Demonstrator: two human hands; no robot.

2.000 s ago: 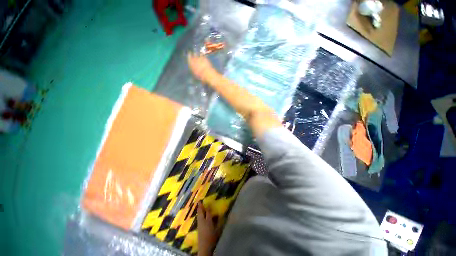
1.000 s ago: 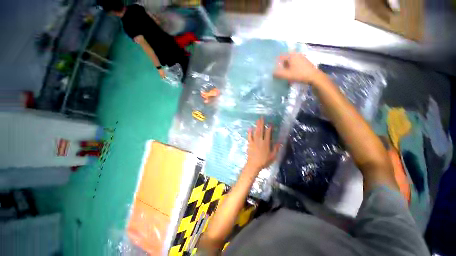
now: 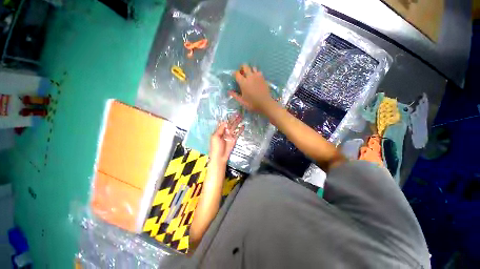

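Observation:
The teal strip stock lies in clear plastic film, which is crinkled over its lower half. My right hand is over the middle of the teal stock, thumb and fingers apart. My left hand is lower, turned partly palm up, with its fingers at the crinkled film; whether it grips the film is unclear. The yellow-black checked board lies beside my left forearm, with several thin grey and dark reddish strips on it, partly hidden by that arm.
Orange stock lies left of the board. Black strip stock in film lies right of the teal. Small orange and yellow pieces lie on film at upper left. Yellow, orange and grey pieces lie at right.
My right hand has moved left and down over the teal stock. My left hand has moved left and turned partly palm up. The person at upper left is out of view.

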